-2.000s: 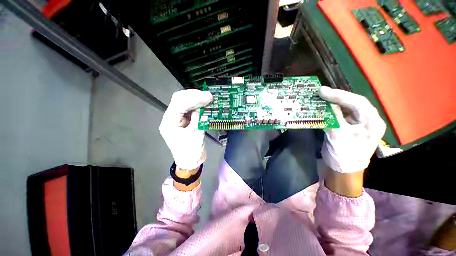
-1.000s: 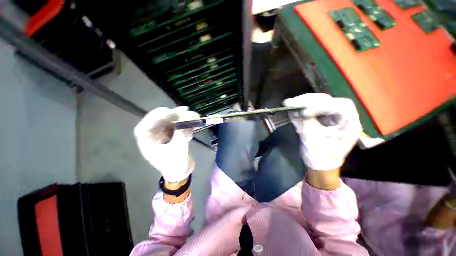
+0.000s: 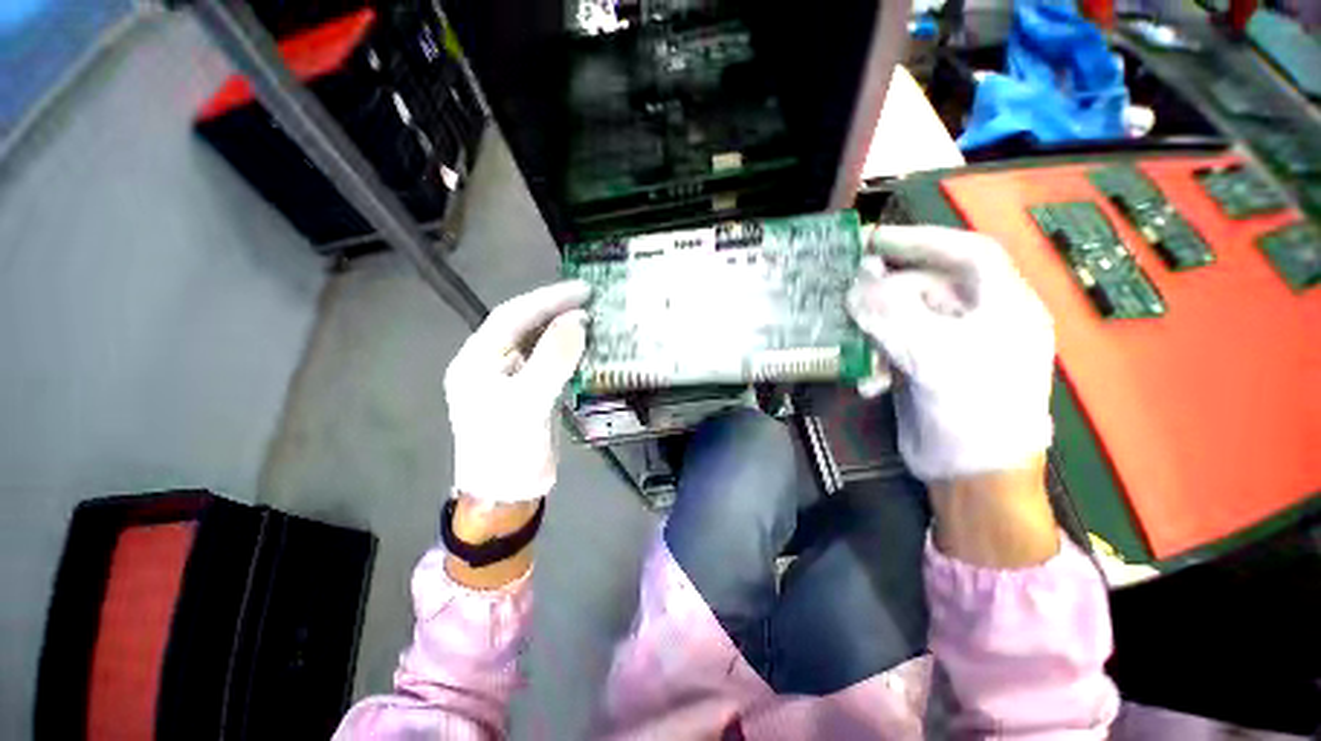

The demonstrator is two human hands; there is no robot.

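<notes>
A green circuit board [image 3: 717, 307] is held up above my lap, its wide face towards me and washed out by glare in the middle. Dark connectors show on its far edge and a pale pin row along its near edge. My left hand [image 3: 510, 391], in a white glove, pinches the board's left end. My right hand [image 3: 963, 348], also in a white glove, grips its right end. The fingertips behind the board are hidden. A black band [image 3: 493, 542] is on my left wrist.
A board rack [image 3: 667, 116] with green boards stands just beyond the held board. At right, an orange-red mat [image 3: 1159, 391] bears several small boards [image 3: 1097, 258]. Blue crumpled material [image 3: 1046, 80] lies behind it. Black bins [image 3: 297, 623] with red-orange parts stand at lower left and upper left.
The board was face-on, then edge-on a second ago, and is now tilted face-on again. Both hands still hold its ends. The view has shifted, bringing the blue material into sight.
</notes>
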